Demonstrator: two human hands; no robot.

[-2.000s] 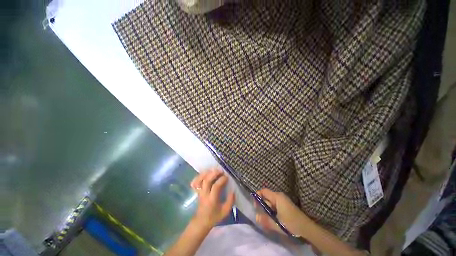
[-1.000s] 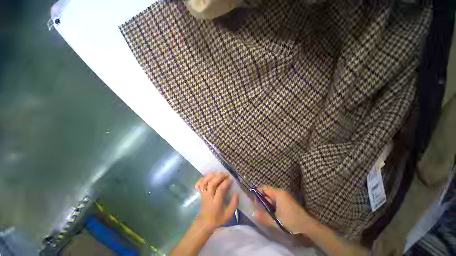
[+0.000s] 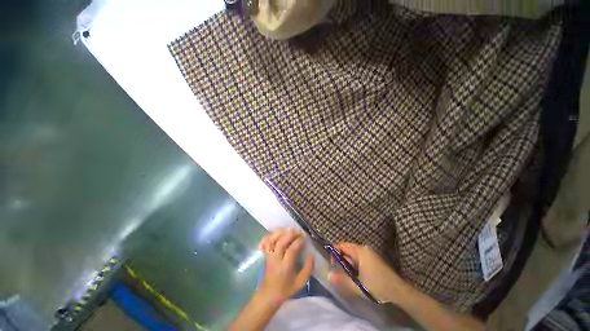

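The checked cloth point(image 3: 323, 123) lies spread on the white table, its raw edge running diagonally down to the right. My right hand point(image 3: 367, 273) holds the long shears point(image 3: 304, 223) by the handles. Their thin blades look nearly closed and lie along the cloth edge. My left hand point(image 3: 284, 262) is at the table's edge, left of the shears, with its thumb apart from bent fingers and nothing visible in it. A white printed tag point(image 3: 490, 251) lies at the right of the check.
The white table's point(image 3: 149, 84) edge runs diagonally. Tan cloth point(image 3: 288, 16) is bunched at the top, and more lies at the far right. A dark band point(image 3: 564, 123) borders the check. The green floor point(image 3: 77, 142) has a blue object point(image 3: 139, 309) and yellow line.
The view has shifted, so the cloth and table appear slightly lower and further right, with more tan cloth at the top. My right hand still holds the shears along the edge.
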